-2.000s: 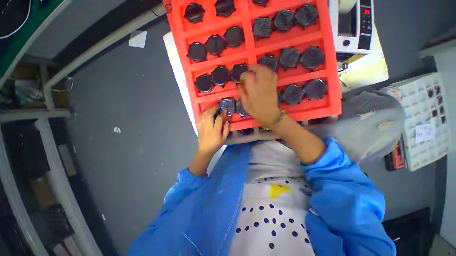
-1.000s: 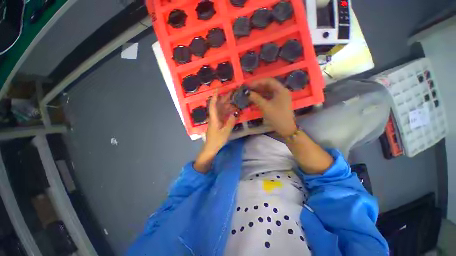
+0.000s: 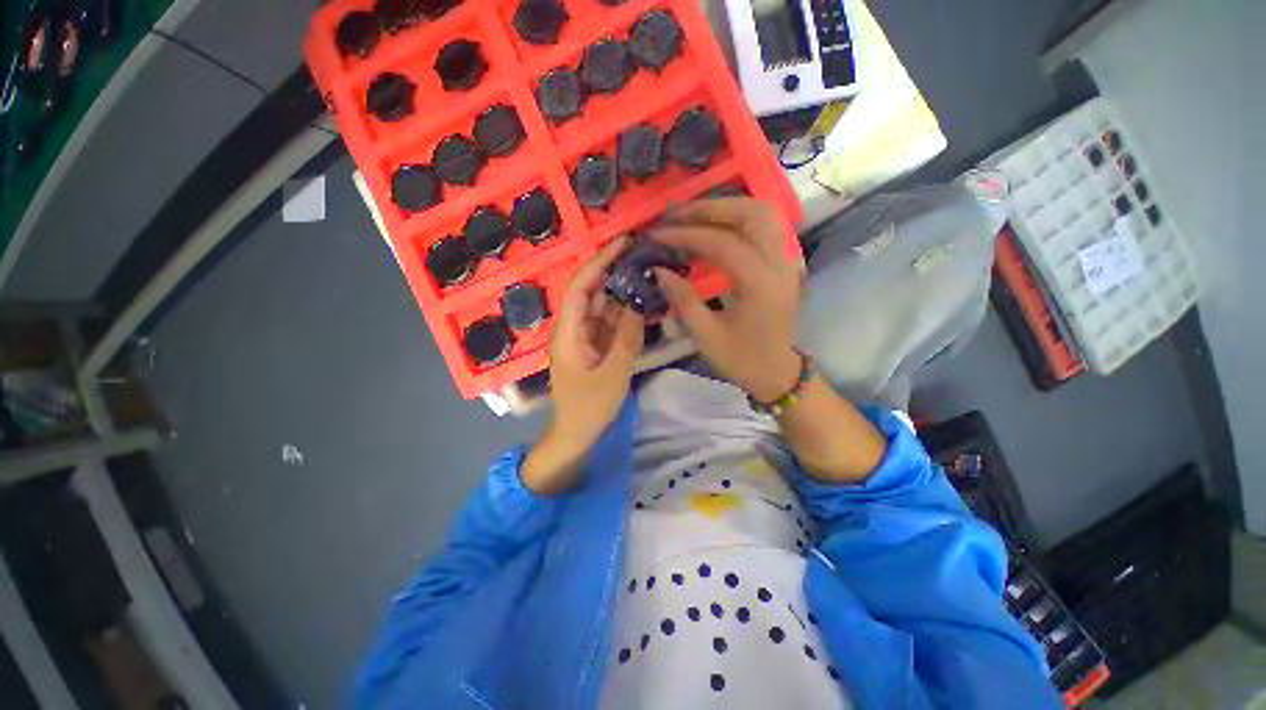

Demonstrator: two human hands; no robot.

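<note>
The red tray (image 3: 555, 83) lies in front of me, divided into pockets that hold rows of black units (image 3: 596, 179). My left hand (image 3: 594, 347) and my right hand (image 3: 750, 298) meet over the tray's near edge and hold one black unit (image 3: 643, 276) between their fingers. The unit is raised above the tray, its face partly covered by my fingers. The near left pocket shows two black units. My right hand hides part of the near right pockets. I cannot make out any tape piece.
The white tape dispenser (image 3: 797, 56) stands on a pale surface (image 3: 889, 118) beyond the tray's right side. A white tray (image 3: 1159, 278) with a paper label lies on red trays (image 3: 1030, 312) on the floor at right. Black trays (image 3: 1159, 583) are at lower right. The green bench (image 3: 111, 42) is at upper left.
The view has shifted, so the tray sits further left. A unit has been lifted from the near row and is now held in both hands closer to my body. Another unit shows in the near left pocket.
</note>
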